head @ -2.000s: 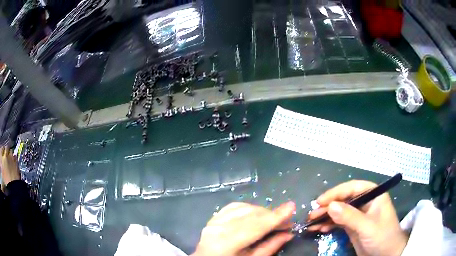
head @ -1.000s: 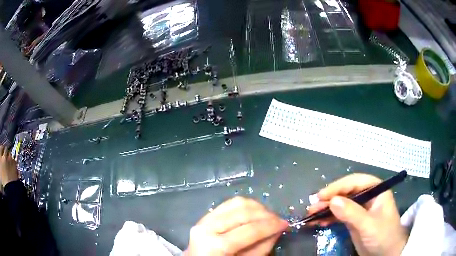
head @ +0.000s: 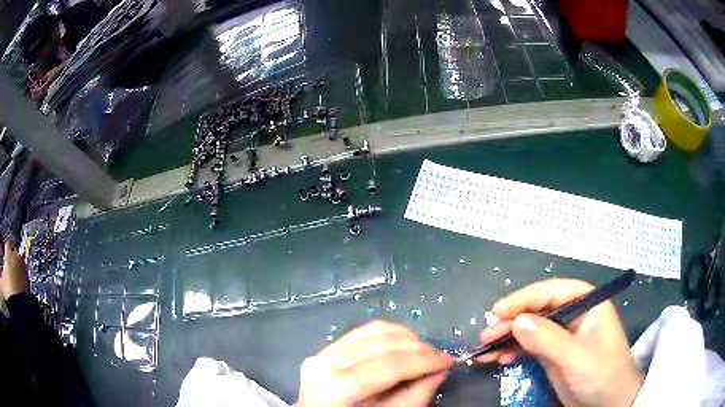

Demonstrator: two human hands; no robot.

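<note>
My right hand (head: 576, 342) holds black tweezers (head: 556, 315) like a pen, the tip pointing down and left. The tip is at the fingertips of my left hand (head: 374, 367), which are pinched together; what they pinch is too small and hidden to tell. A small white bit shows at my right fingertips. Tiny white and pale-blue bits (head: 440, 299) lie scattered on the green mat. A shiny blue strip or bag (head: 518, 385) lies beneath my right hand. A long white sticker sheet (head: 548, 219) lies beyond it. Small dark metal components (head: 238, 119) lie in a pile and short rows.
Clear blister trays (head: 282, 286) lie at centre left. Yellow tape roll (head: 682, 110), small white roll (head: 641, 135) and red container (head: 596, 17) are at the far right. Scissors (head: 703, 280) lie at the right edge. A grey post (head: 60, 147) and another person's arm (head: 28, 334) are at left.
The view has shifted slightly. My left fingers stay pinched, now a little closer together than two seconds ago, with the tweezer tip still beside them.
</note>
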